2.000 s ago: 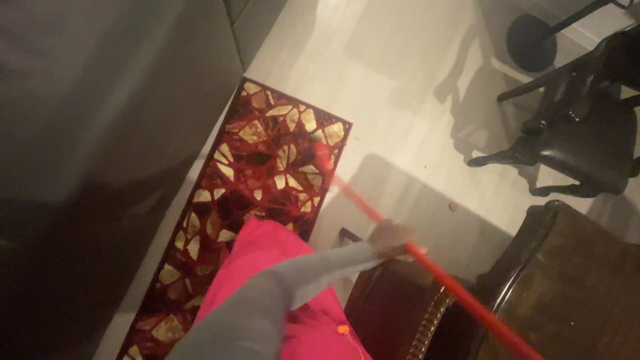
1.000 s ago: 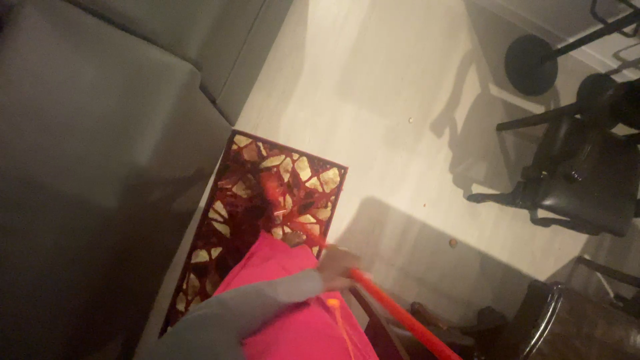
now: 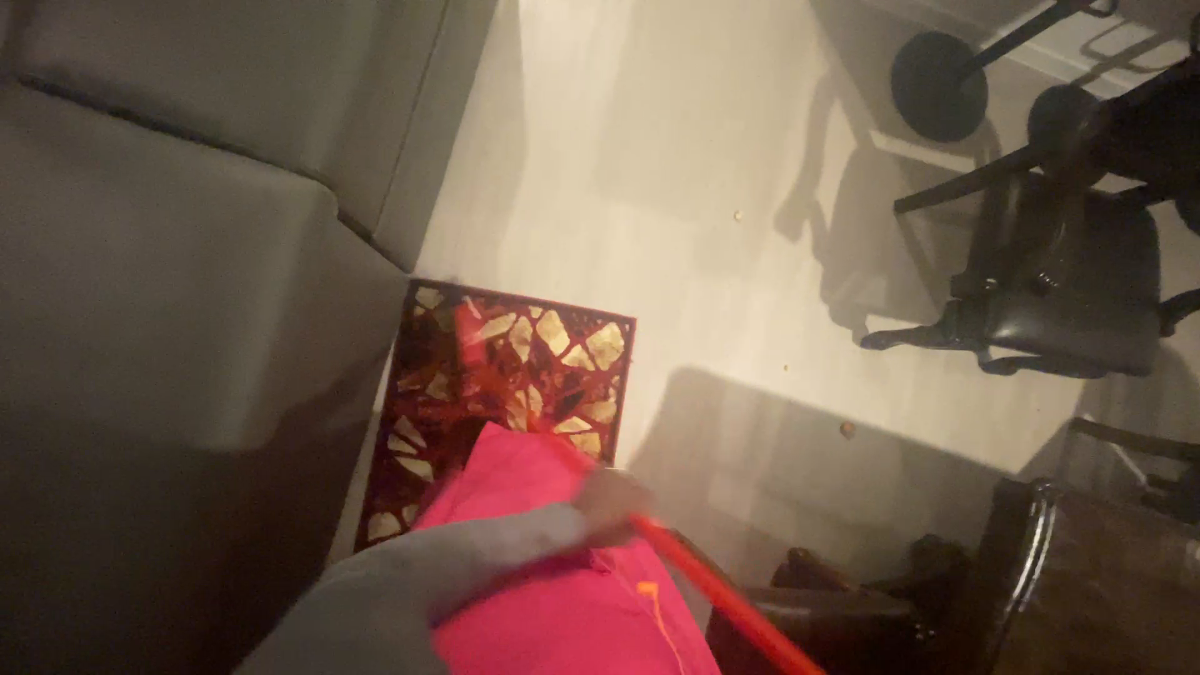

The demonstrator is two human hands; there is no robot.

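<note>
A grey-sleeved arm comes in from the lower left, and my left hand (image 3: 614, 506), blurred, is closed around a long red pole (image 3: 727, 595). The pole slants from the bottom right up toward the rug. Its red far end (image 3: 472, 342) is blurred and lies over the far left part of the red rug (image 3: 553, 352) with cream stone-like shapes; whether it touches is unclear. Bright pink clothing (image 3: 553, 600) with an orange cord hides part of the rug and pole. My right hand is out of view.
Grey upholstered seating (image 3: 169, 281) borders the rug on the left. At the right stand a dark chair (image 3: 1078, 291) and a round black base (image 3: 939, 86). Brown leather furniture (image 3: 1116, 581) fills the lower right. Small bits, one brownish (image 3: 847, 429), lie on the pale floor (image 3: 675, 234).
The pole's red end has moved from the rug's right edge to its far left part, with my left hand still on the pole. The view has shifted, and less of the rug shows.
</note>
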